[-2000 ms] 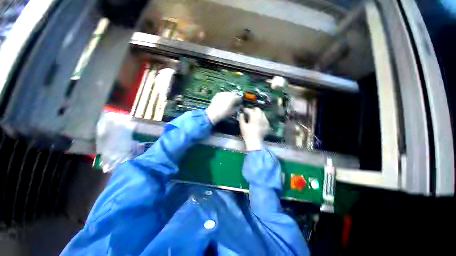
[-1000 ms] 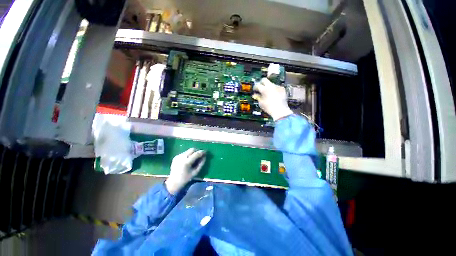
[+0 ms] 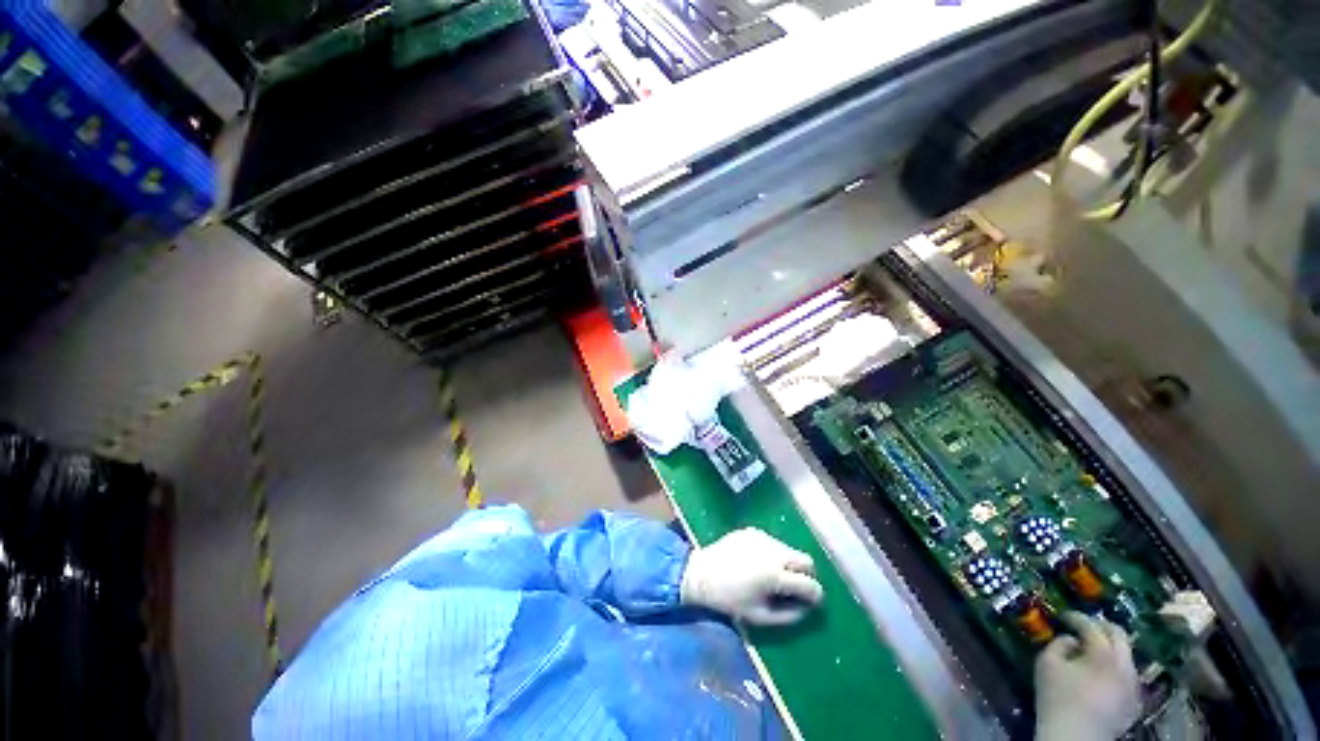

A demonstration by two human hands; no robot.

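Observation:
A green populated circuit board (image 3: 984,478) lies between the silver conveyor rails (image 3: 854,565), at the right. Its two orange-copper blocks (image 3: 1083,582) and clusters of round pale tops are at its lower part. My gloved right hand (image 3: 1089,680) is over the board's lower end beside the orange blocks, cut off by the bottom edge; its fingertips are unclear and I cannot tell if it grips anything. My gloved left hand (image 3: 756,576) rests with curled fingers on the green panel (image 3: 847,659); nothing shows in it.
A crumpled white heap (image 3: 673,403) and a printed tube (image 3: 728,456) lie at the panel's far end. A red bin (image 3: 601,369) stands beyond it. A black shelved rack (image 3: 420,217) stands upper left. Yellow-black stripes (image 3: 458,434) mark the floor. A grey machine arm (image 3: 811,239) spans above.
The view has swung left, bringing the rack and floor into sight. The left hand still rests on the panel. The right hand remains at the board's orange-block end.

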